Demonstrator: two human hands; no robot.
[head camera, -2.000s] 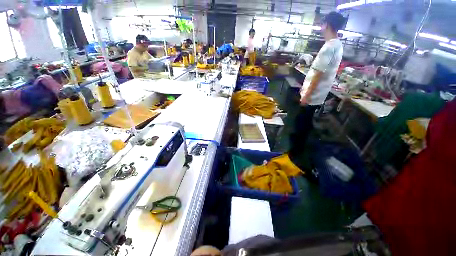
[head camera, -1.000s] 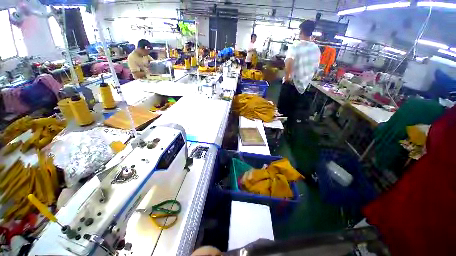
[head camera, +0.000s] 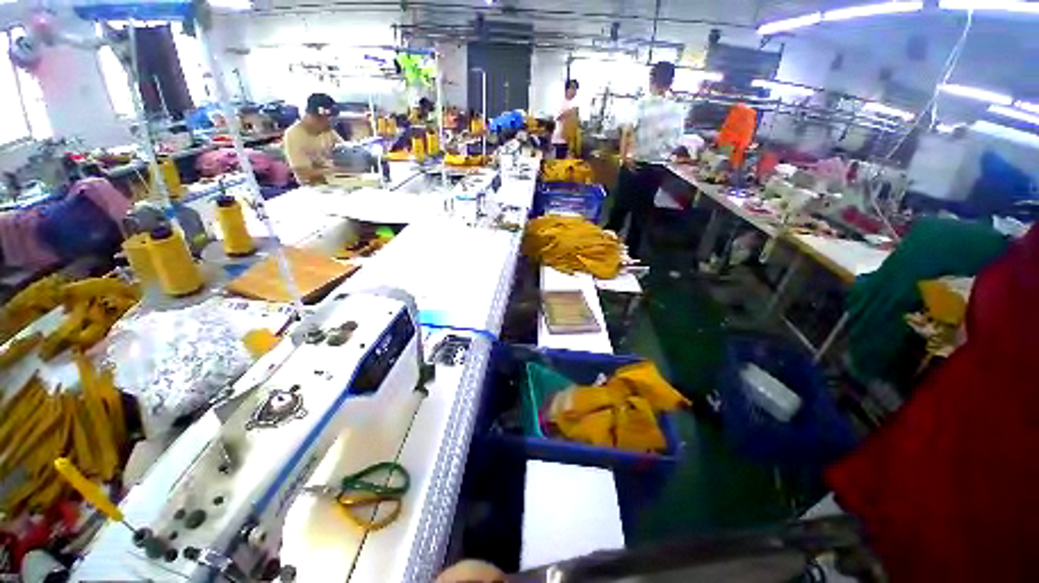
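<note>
The white sewing machine head (head camera: 330, 393) with a blue stripe stands at the lower left. Scissors (head camera: 374, 497) with one green and one yellow-orange handle loop lie on the white table beside it. A blue bin (head camera: 595, 452) below the table's right edge holds bunched mustard fabric (head camera: 615, 412). Neither of my hands can be made out. A small rounded tan shape is cut off by the bottom edge, and I cannot tell what it is.
Mustard pieces (head camera: 63, 427) and a clear plastic bag (head camera: 177, 359) lie left of the machine, near yellow thread cones (head camera: 173, 260). Red fabric (head camera: 951, 444) hangs at the right. A person (head camera: 652, 137) stands in the aisle; another (head camera: 310, 142) sits at far left.
The person in the aisle has moved farther away and to the left, uncovering orange fabric behind. The view has shifted slightly. The scissors and bin lie as before.
</note>
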